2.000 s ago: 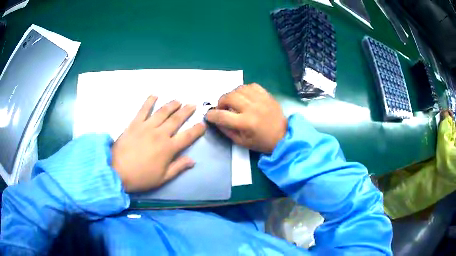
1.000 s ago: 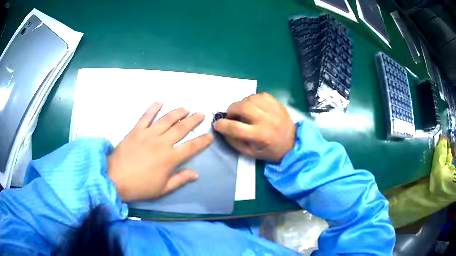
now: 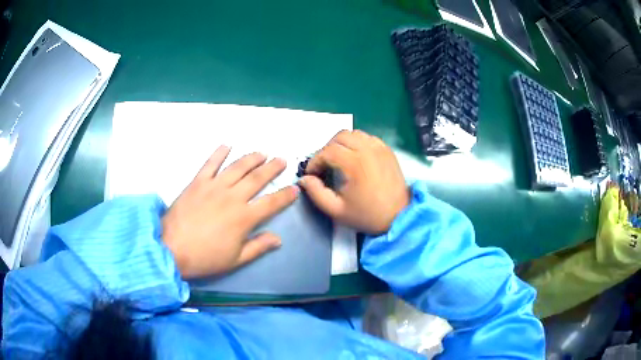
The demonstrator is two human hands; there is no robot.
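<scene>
A grey tablet back cover (image 3: 295,246) lies on a white backing sheet (image 3: 176,130) at the bench's near edge. My left hand (image 3: 218,214) lies flat on the cover with its fingers spread, holding nothing. My right hand (image 3: 358,179) is at the cover's upper right corner, its thumb and fingertips pinched on a small black camera lens piece (image 3: 302,167). Part of the lens piece shows past the fingertips; the rest is hidden. I cannot tell how it sits on the panel corner.
A pile of grey panels and white sheets (image 3: 53,98) lies at left. A dark fanned stack of lens strips (image 3: 443,88) and a pale lens tray (image 3: 542,130) lie at right. Further panels on white are at upper right. A yellow sleeve (image 3: 576,271) reaches in at right. A pale container (image 3: 408,327) is below my right arm.
The view has shifted slightly. My right hand's fingers have changed their pose around the lens piece at the corner, with the thumb now lower and apart. My left hand stays flat on the cover.
</scene>
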